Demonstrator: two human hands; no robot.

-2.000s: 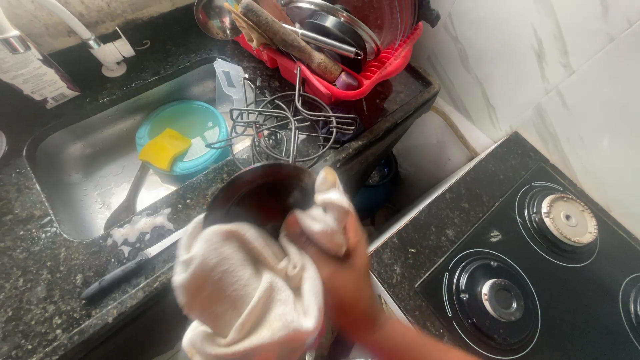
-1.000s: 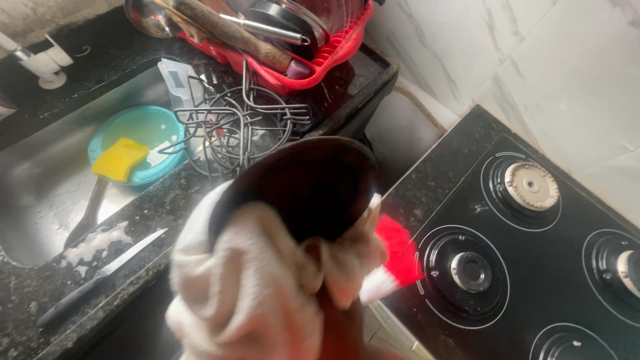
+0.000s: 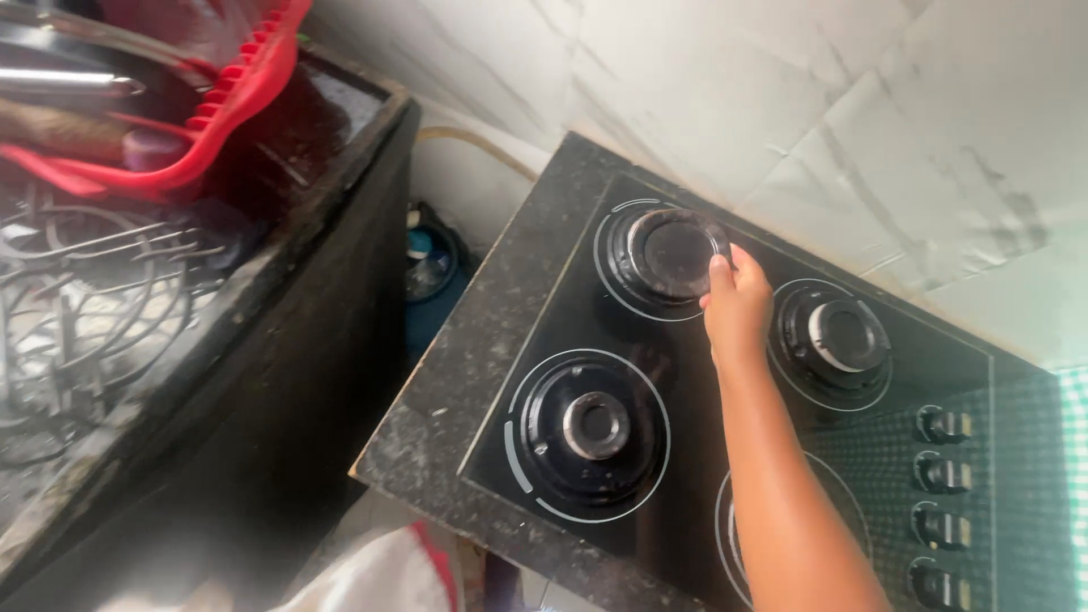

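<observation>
With thumb and fingers, my right hand (image 3: 738, 293) grips the right edge of a round black burner cap (image 3: 677, 252) at the upper left burner of the black glass cooktop (image 3: 680, 382). Whether the cap rests fully on the burner cannot be told. A white cloth with a red edge (image 3: 382, 574) shows at the bottom of the view. My left hand is not clearly visible. Two other burners, the lower left one (image 3: 597, 425) and the right one (image 3: 848, 334), have their caps on; my forearm partly covers a fourth.
Left of the cooktop, across a gap, a granite counter (image 3: 340, 195) holds wire pan supports (image 3: 93, 314) and a red dish rack (image 3: 221, 127) with kitchenware. A hose (image 3: 480, 146) runs behind. Control knobs (image 3: 943, 472) line the cooktop's right side; a marbled wall stands behind.
The view has swung right, from sink to cooktop. My right hand is now at the upper left burner, where a black cap covers the pale burner top seen before. The cloth is now low in view.
</observation>
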